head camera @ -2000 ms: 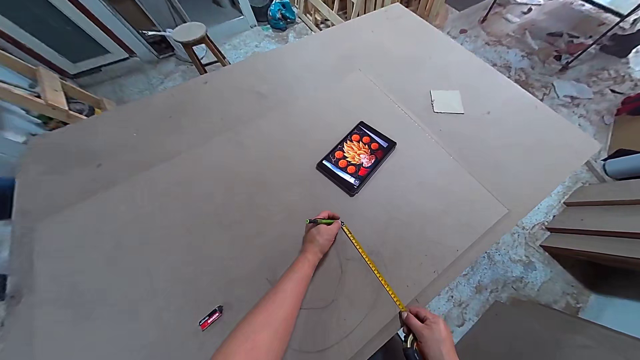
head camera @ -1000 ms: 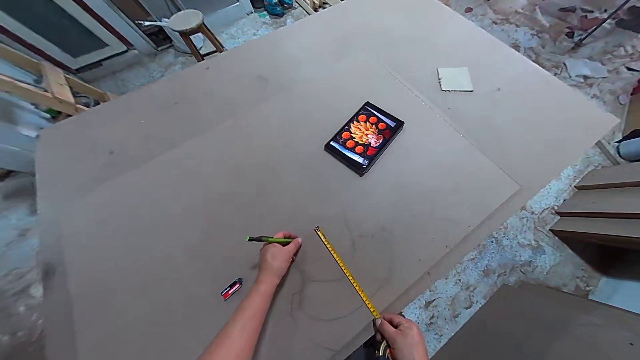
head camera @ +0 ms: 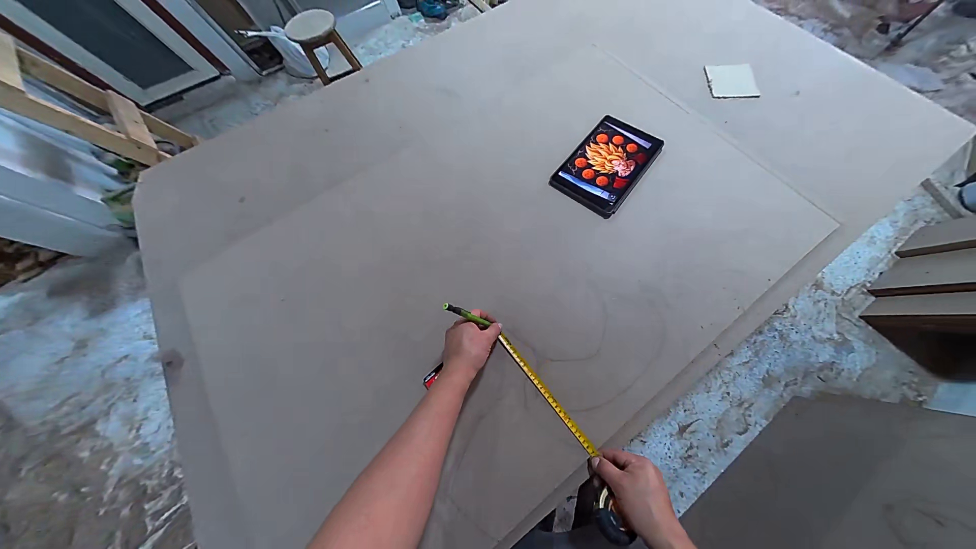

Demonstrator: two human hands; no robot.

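My left hand (head camera: 468,347) holds a green and black pencil-like marker (head camera: 467,314) over the large grey-beige board (head camera: 366,252), its fingertips at the far end of a yellow tape measure blade (head camera: 549,396). At the board's near edge, my right hand (head camera: 637,488) grips the tape measure's case (head camera: 610,518), which is partly hidden. The extended blade runs diagonally between both hands. A small red and black object (head camera: 432,376) lies partly behind my left wrist. Faint curved lines show on the board near the blade.
A tablet (head camera: 607,166) showing a colourful picture and a small white square piece (head camera: 732,81) lie on the board. A round stool (head camera: 311,27) and a wooden frame (head camera: 76,114) stand beyond it. Stacked boards (head camera: 926,278) are at the right.
My left hand, apart from the blade's end one second ago, is now at it. The tape and both hands are farther left along the board than two seconds ago. The view has shifted.
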